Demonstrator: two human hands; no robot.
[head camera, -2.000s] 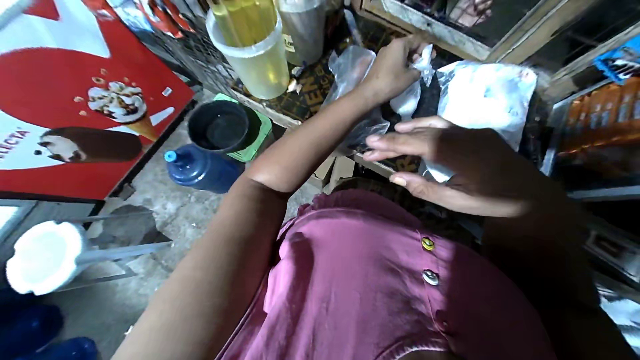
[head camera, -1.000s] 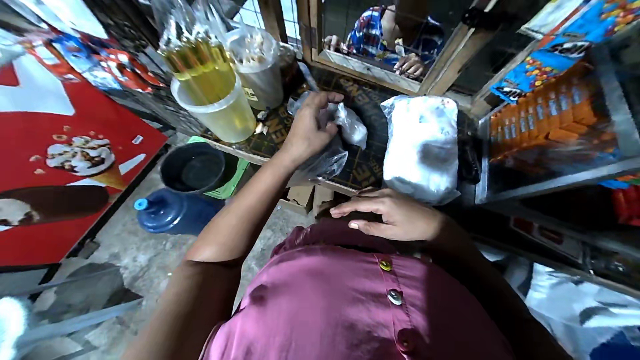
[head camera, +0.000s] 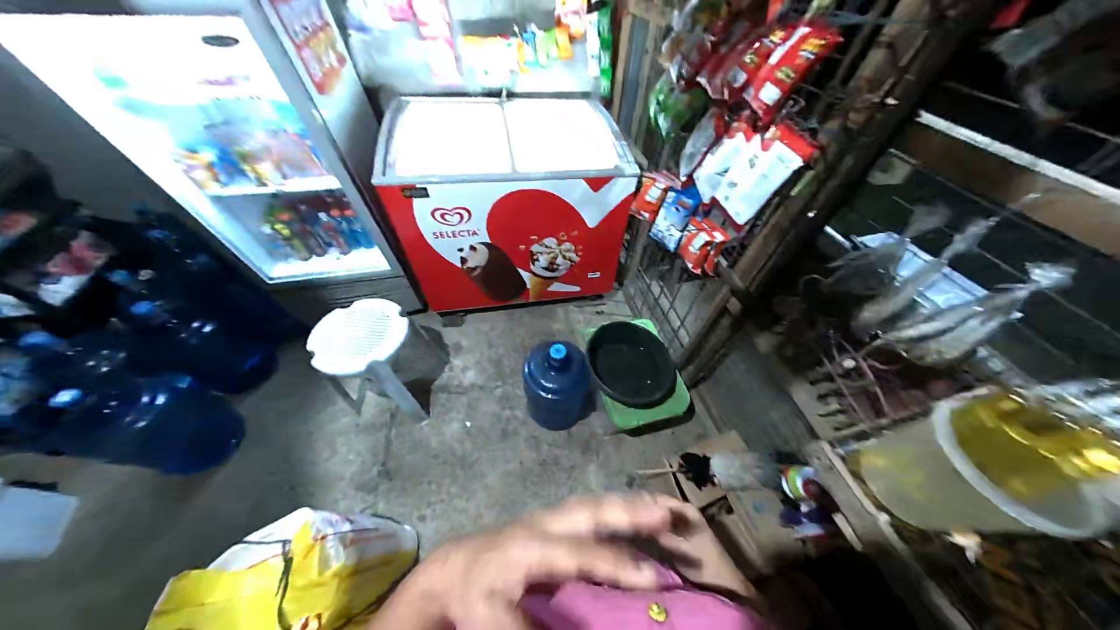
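Note:
At the bottom centre, my left hand (head camera: 534, 564) is blurred, its fingers apart and pointing right, in front of the pink buttoned shirt (head camera: 647, 608). Nothing shows in it. Just beyond its fingertips is a patch of skin, probably part of my right hand or forearm (head camera: 713, 556); its fingers cannot be made out. On the counter at the right stands a translucent plastic tub (head camera: 910, 477) with something yellow in it. A yellow and white bag or sack (head camera: 306, 569) is at the lower left of my left hand.
On the concrete floor stand a white plastic stool (head camera: 360, 337), a blue water jug (head camera: 556, 385) and a black basin (head camera: 634, 363) on a green base. Behind them are an ice cream freezer (head camera: 516, 245) and a lit display fridge (head camera: 254, 166). Several blue jugs (head camera: 166, 420) stand left.
The view has swung far to the left, from the counter to the floor and freezer. My left hand was on a clear plastic bag at the counter and is now in front of the shirt.

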